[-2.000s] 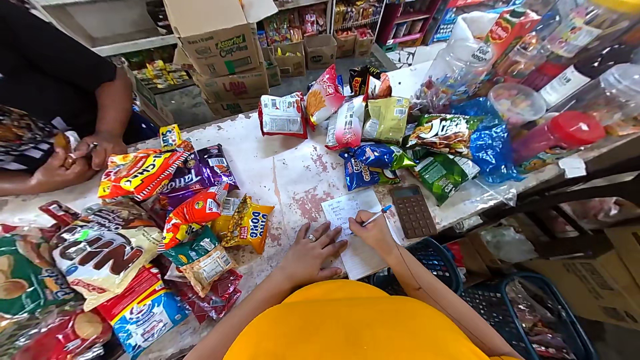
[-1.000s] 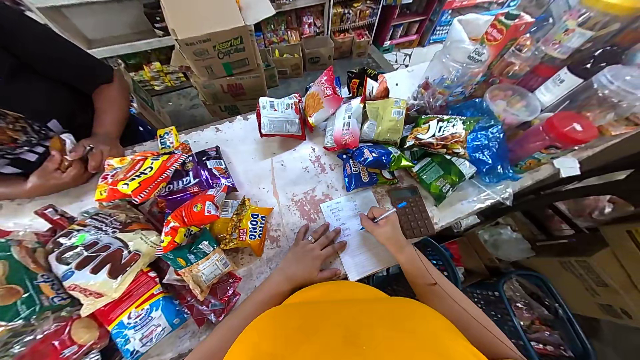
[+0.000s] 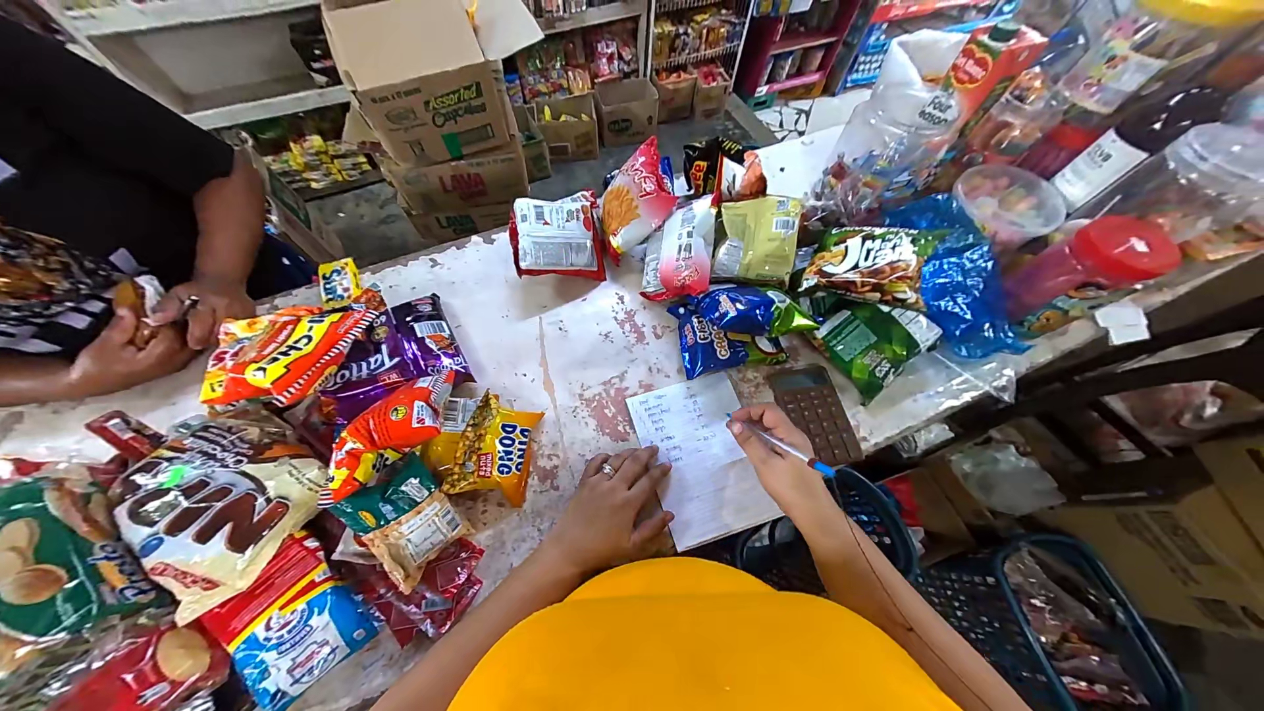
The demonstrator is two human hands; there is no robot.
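Note:
My right hand (image 3: 775, 454) grips a blue pen (image 3: 790, 446) over a sheet of paper (image 3: 703, 464) that bears handwritten lines. My left hand (image 3: 612, 509) lies on the counter with its fingers apart, the fingertips at the paper's left edge, a ring on one finger. Just right of the paper is a brown calculator (image 3: 816, 413), partly behind my right hand. Above the paper lies a blue snack bag (image 3: 731, 326), with a green bag (image 3: 874, 341) to its right. Left of my left hand rests a yellow bag of nuts (image 3: 494, 449) beside a red snack bag (image 3: 387, 434).
Many snack packs, among them a large cream-coloured bag (image 3: 222, 504), cover the worn white counter (image 3: 583, 395) at left. Plastic jars with lids (image 3: 1126, 252) crowd the right end. A person's hands (image 3: 163, 326) rest at the far left. Blue plastic baskets (image 3: 1096, 563) stand below, right.
My right hand with the pen has shifted slightly, and the pen's angle has changed. My left hand has stayed beside the paper.

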